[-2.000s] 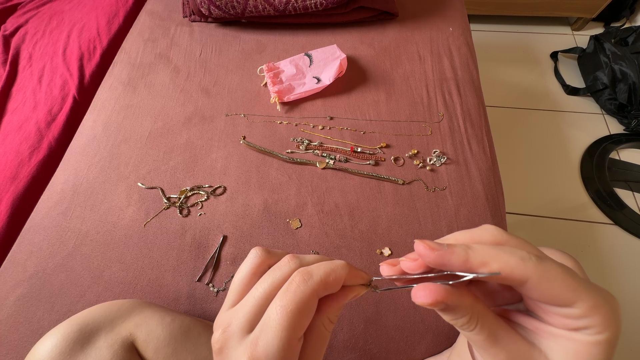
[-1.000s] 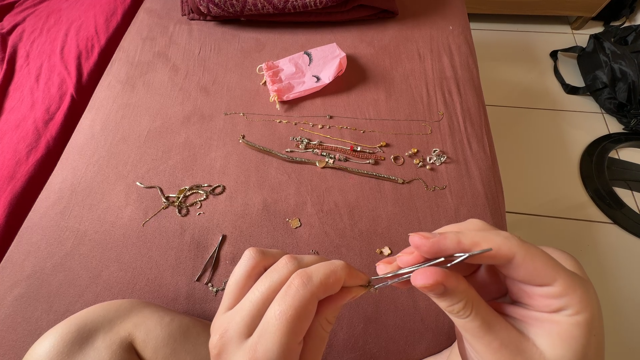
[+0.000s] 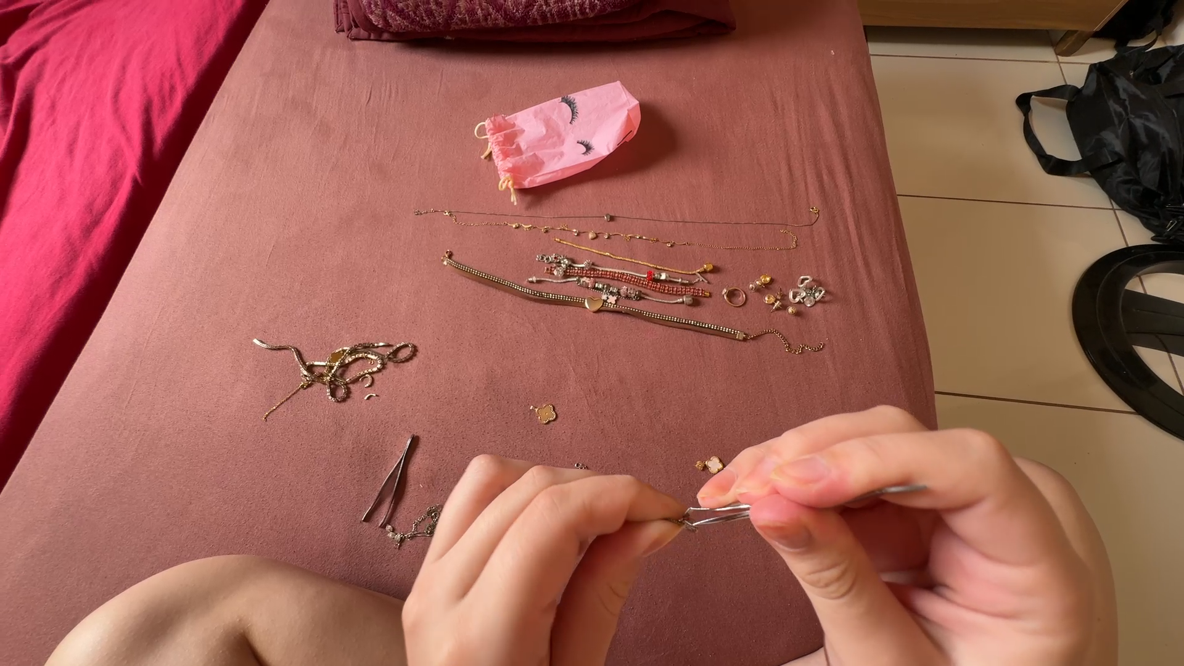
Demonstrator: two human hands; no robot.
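My left hand (image 3: 546,555) pinches a tiny metal jewelry piece (image 3: 683,521) between thumb and forefinger. Metal tweezers (image 3: 726,515) are gripped by my right hand (image 3: 888,518), their tips touching that piece; most of the piece is hidden by my fingers. Beyond my hands lie a gold clover-shaped pendant (image 3: 546,413) and another clover-shaped piece (image 3: 713,464). A second pair of tweezers (image 3: 393,481) rests left of my left hand, beside a silver-colored chain (image 3: 416,527) partly covered by that hand.
A tangled chain pile (image 3: 338,370) lies at left. Farther back are laid-out necklaces (image 3: 610,231), bracelets (image 3: 629,282), a long heart bracelet (image 3: 594,303), a ring (image 3: 734,296), small earrings (image 3: 775,301) and a pink drawstring pouch (image 3: 564,134). A black bag (image 3: 1128,139) is on the tiled floor.
The tweezers in my right hand have tilted, and the right-hand fingers have shifted along them toward the tips. My left hand keeps its pinch at nearly the same spot.
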